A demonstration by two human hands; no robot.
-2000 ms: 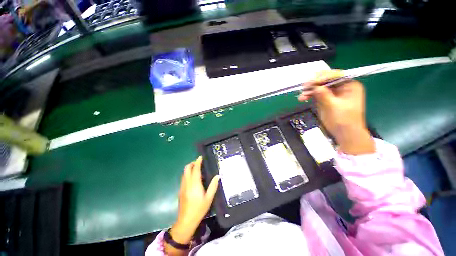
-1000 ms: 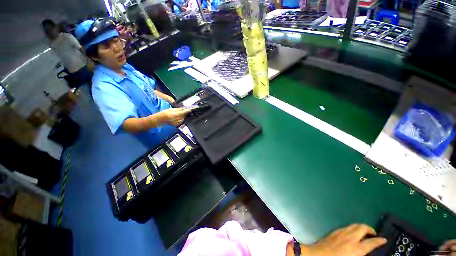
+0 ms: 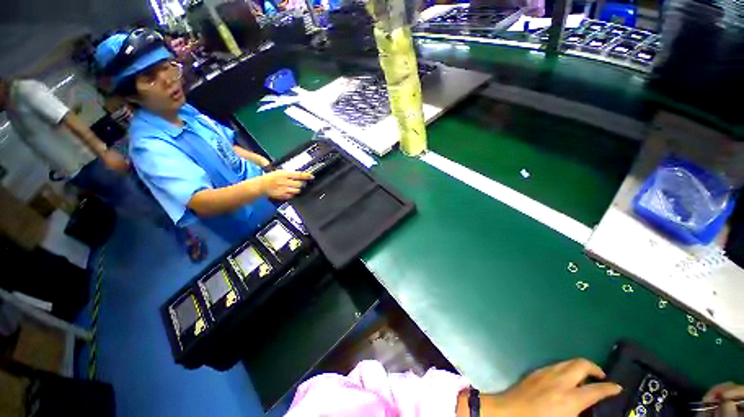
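Observation:
My left hand (image 3: 551, 391) lies at the bottom right, fingers apart, its fingertips at the left edge of a black foam tray (image 3: 624, 358). A phone housing (image 3: 651, 396) with yellow-edged circles shows in the tray; its lower part is cut off by the picture's edge. My right hand (image 3: 724, 397) is at the bottom right corner, mostly cut off, holding thin metal tweezers (image 3: 703, 405) beside the housing. Several small yellowish rings (image 3: 627, 288) lie scattered on the green bench beyond the tray.
A blue bin (image 3: 684, 204) with clear plastic stands on a white board (image 3: 653, 248). A yellow-wrapped post (image 3: 400, 94) rises at centre. Left, a person in blue (image 3: 183, 155) handles a mostly bare foam tray (image 3: 351, 208) beside stacked trays (image 3: 236, 285). Another person (image 3: 49, 122) is behind.
The view has swung left from the tray to the neighbouring person. My right hand has gone from above the tray to the picture's corner. The person behind has shifted.

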